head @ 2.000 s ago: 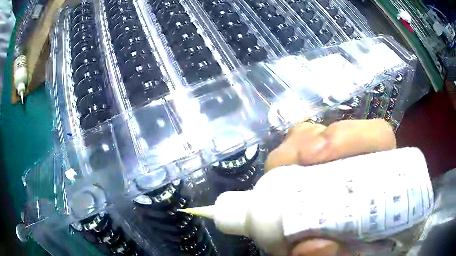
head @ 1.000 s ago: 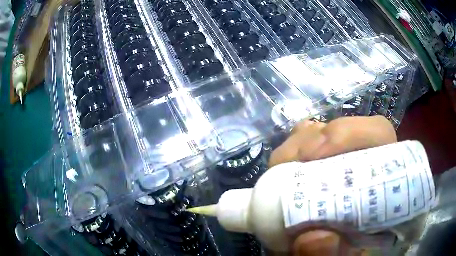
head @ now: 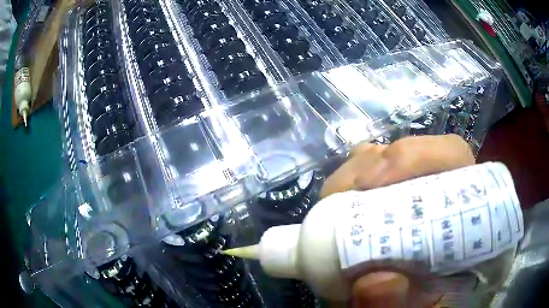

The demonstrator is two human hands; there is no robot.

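Observation:
My right hand (head: 409, 161) is closed around a white squeeze bottle (head: 421, 225) with a printed label, at the lower right. Its thin pale-yellow nozzle (head: 241, 251) points left, at a row of glossy black round parts (head: 207, 240) under the tray's near edge. I cannot tell whether the tip touches them. A clear plastic tray (head: 198, 150) with strong glare lies tilted across the view, with black parts (head: 168, 90) overlapping in long rows. The lower fingers are partly hidden by the bottle. My left hand is not in view.
A second small white bottle (head: 23, 90) lies at the left, on the edge of a brown board (head: 51, 57). A green mat (head: 30, 159) shows at the left. Green boards (head: 502, 54) are at the upper right, and a dark red surface (head: 517, 147) is at the right.
The held bottle has turned slightly, so more of its label faces me and its base sits a little higher. The nozzle stays near the same row. The tray has barely moved.

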